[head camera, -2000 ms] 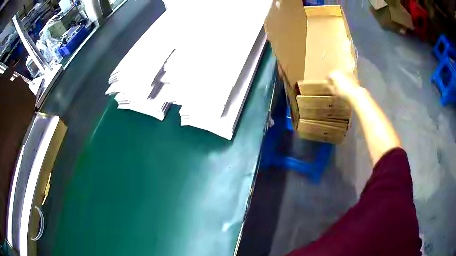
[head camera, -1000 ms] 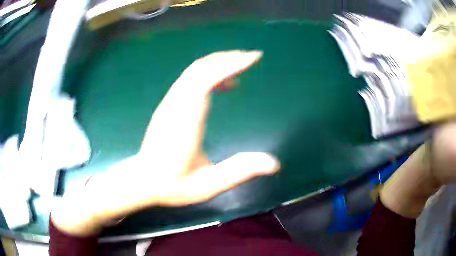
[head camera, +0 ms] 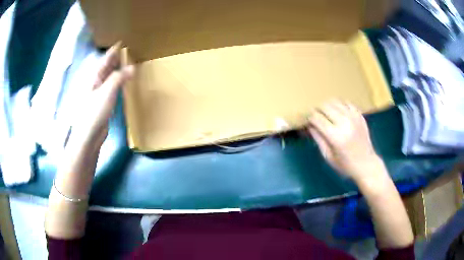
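An open, empty tan carton (head camera: pixel 244 91) lies lengthwise on the dark green bench in front of me, its brown lid (head camera: pixel 229 23) raised at the far side. A thin clear carry handle (head camera: pixel 241 145) curves out from its front edge. My left hand (head camera: pixel 109 78) is at the carton's left end, with its fingers on the top edge of the end wall. My right hand (head camera: pixel 340 131) is at the right part of the front edge, with its fingertips on the rim. Both hands are slightly blurred.
A stack of white card inserts (head camera: pixel 432 101) lies at the right. White wrapped products (head camera: pixel 18 147) lie at the left of the bench (head camera: pixel 203 177). Below the near edge at right are something blue (head camera: pixel 351 221) and a brown carton (head camera: pixel 441 203).
The open carton now lies on the bench in front of me. My left hand has moved from above the bench to its left end, and my right hand from far right to its front edge.
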